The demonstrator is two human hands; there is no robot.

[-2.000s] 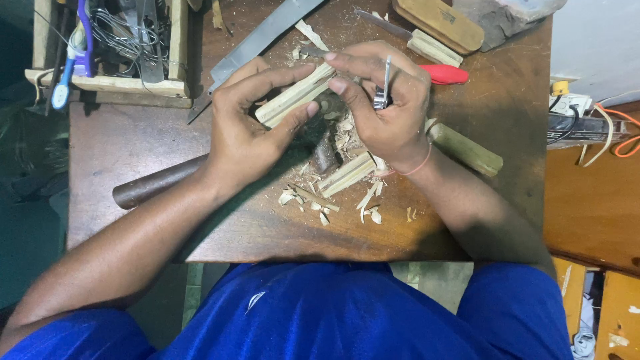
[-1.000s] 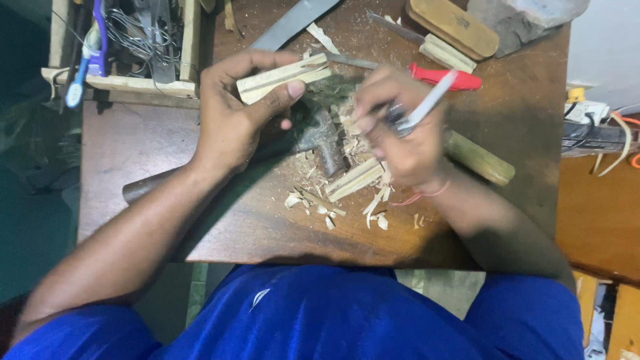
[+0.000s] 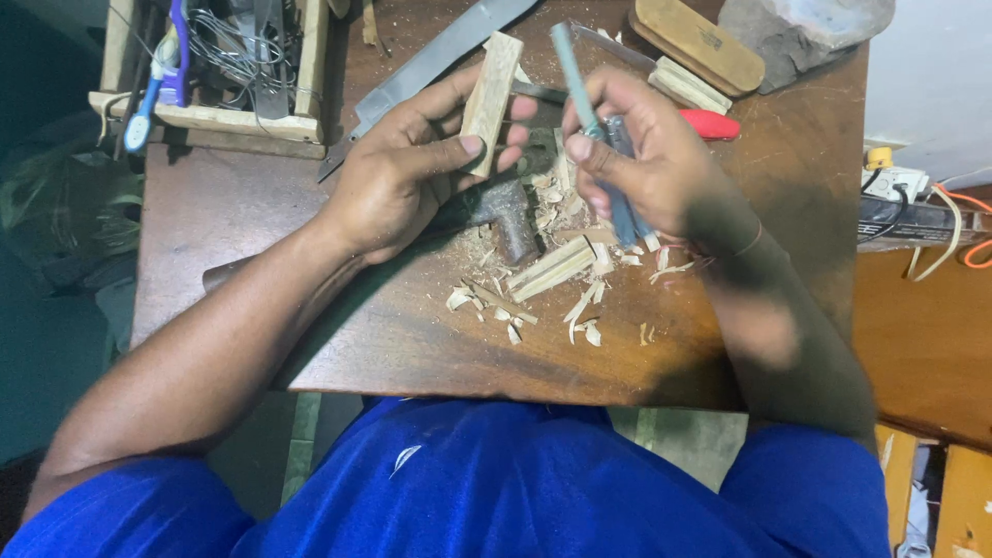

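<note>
My left hand (image 3: 411, 159) holds a small wooden block (image 3: 493, 101) nearly upright, its flat face toward me, thumb on the lower end. My right hand (image 3: 643, 151) grips a slim tool (image 3: 572, 74) with a pale flat upper part and blue-grey handle-like parts below; its exact kind is unclear. The two hands are apart. Beneath them a dark metal hammer-like head (image 3: 511, 221) lies among wood shavings (image 3: 554, 198). Nearer me, a grooved wooden block (image 3: 552, 269) rests on the wooden table (image 3: 434, 349). A dark cylindrical bar (image 3: 225, 273) passes under my left forearm.
A wooden tray (image 3: 209, 120) with wire, metal tools and toothbrushes stands at the left back. Beyond my left hand lies a broad metal blade (image 3: 442, 58). Toward the right back are a red handle (image 3: 709, 125), another grooved block (image 3: 688, 84), a wooden-backed brush (image 3: 697, 45) and a stone (image 3: 802, 39).
The block in my left hand has turned from nearly level to nearly upright. My right hand was close to it two seconds ago, then moved away, and now holds the tool more upright.
</note>
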